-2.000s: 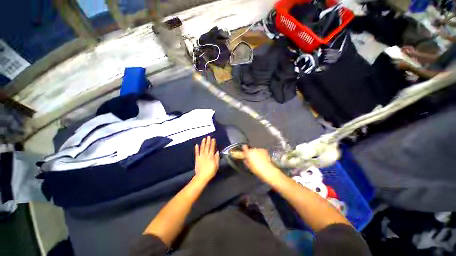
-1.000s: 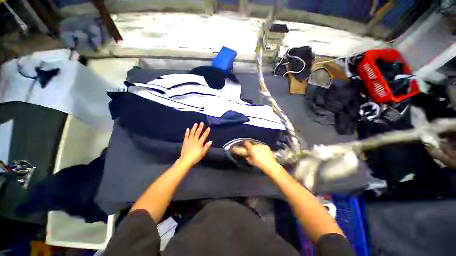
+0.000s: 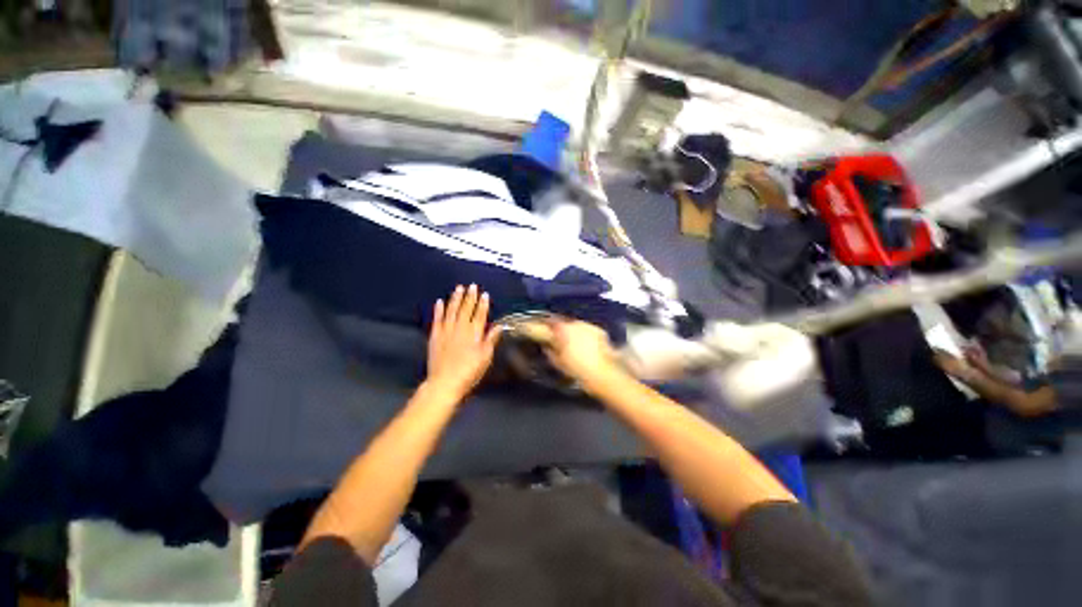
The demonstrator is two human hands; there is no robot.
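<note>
A garment piece (image 3: 392,263), white with thin navy stripes and a wide navy panel, lies across the padded form on the dark grey ironing table (image 3: 309,415). My left hand (image 3: 460,342) lies flat on the navy panel's near edge, fingers pointing away, holding nothing. My right hand (image 3: 575,352) grips the handle of a steam iron (image 3: 522,337) just right of my left fingertips. The iron is blurred and its soleplate is mostly hidden; it rests on or just over the dark cloth. A pale wrapped hose (image 3: 759,356) runs from it to the right.
A blue block (image 3: 546,138) stands at the table's far edge. A red basket (image 3: 872,210) and dark cloth lie at the right. A white trough (image 3: 160,379) and white cloth (image 3: 196,196) are at the left. Another person's hand (image 3: 979,370) shows at far right. A blue basket (image 3: 783,474) is below.
The view has turned and shifted. My right hand with the iron has moved left, close to my left hand. My left hand still lies flat on the navy cloth.
</note>
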